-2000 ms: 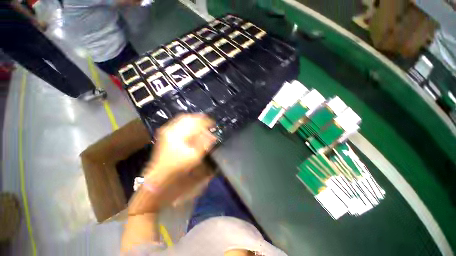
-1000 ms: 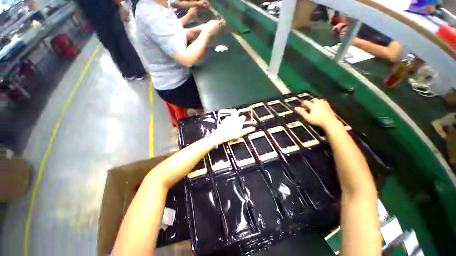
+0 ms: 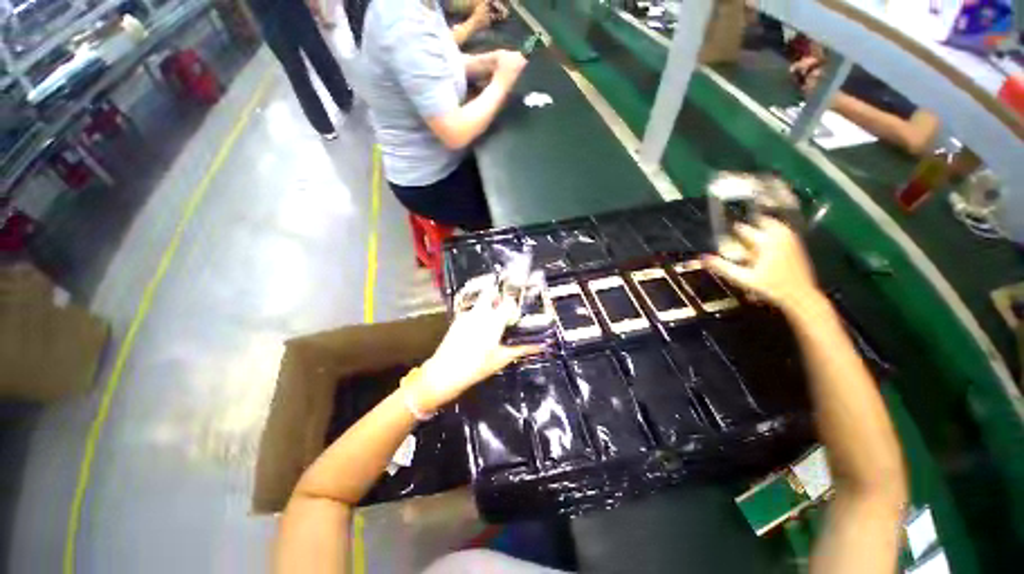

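Observation:
A large stack of glossy black plastic trays (image 3: 629, 392) lies in front of me. Its far row of pockets looks empty. Several gold-rimmed front frames (image 3: 616, 304) sit in the middle row. My left hand (image 3: 481, 336) is over the tray's left end, shut on pale-rimmed front frames (image 3: 494, 294). My right hand (image 3: 766, 260) is raised over the tray's right end and holds a small bunch of front frames (image 3: 750, 202), blurred.
An open cardboard box (image 3: 309, 387) stands below the bench at left. Green and white boards (image 3: 775, 500) lie near my right forearm. A seated person in a grey shirt (image 3: 410, 95) works beyond the trays. A white post (image 3: 677, 95) stands by the green belt.
The far row's frames have left their pockets. Both hands now hold frames, and the right hand has lifted off the tray. The view has shifted, so the trays sit a little farther right.

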